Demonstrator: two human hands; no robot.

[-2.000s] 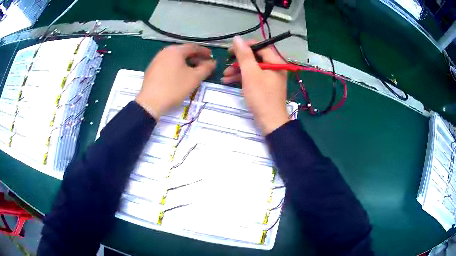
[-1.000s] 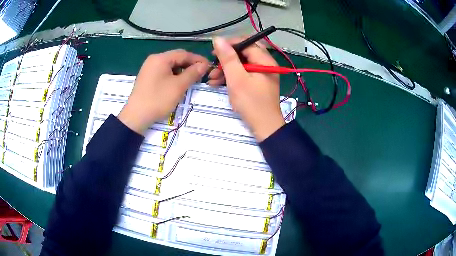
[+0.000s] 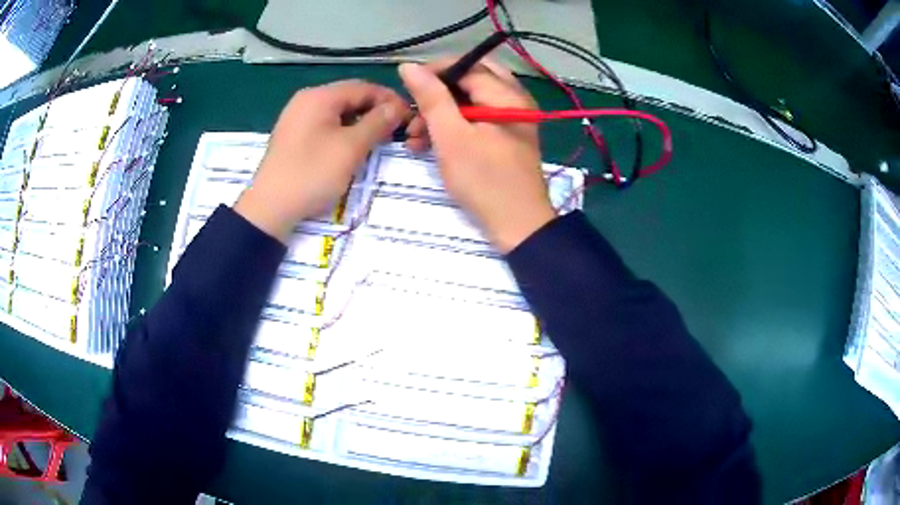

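Note:
My right hand holds the black test probe and, below it, the red test probe. Their tips point left toward my left fingertips. My left hand has thumb and forefinger pinched close to the probe tips; what it pinches is too small and blurred to tell. Both hands are over the far edge of a white blister tray. Flat whitish battery packs lie in its slots, with yellow tape at their wire ends and thin leads across the middle.
Stacked white trays with wired packs stand at left and right. Red and black probe cables loop right of my right hand. A thick black cable crosses the back. A red stool shows at lower left.
From two seconds to one second ago, my hands came together at the probe tips. Since then, hands and probes have shifted slightly up and left in view, and the tray appears slightly higher.

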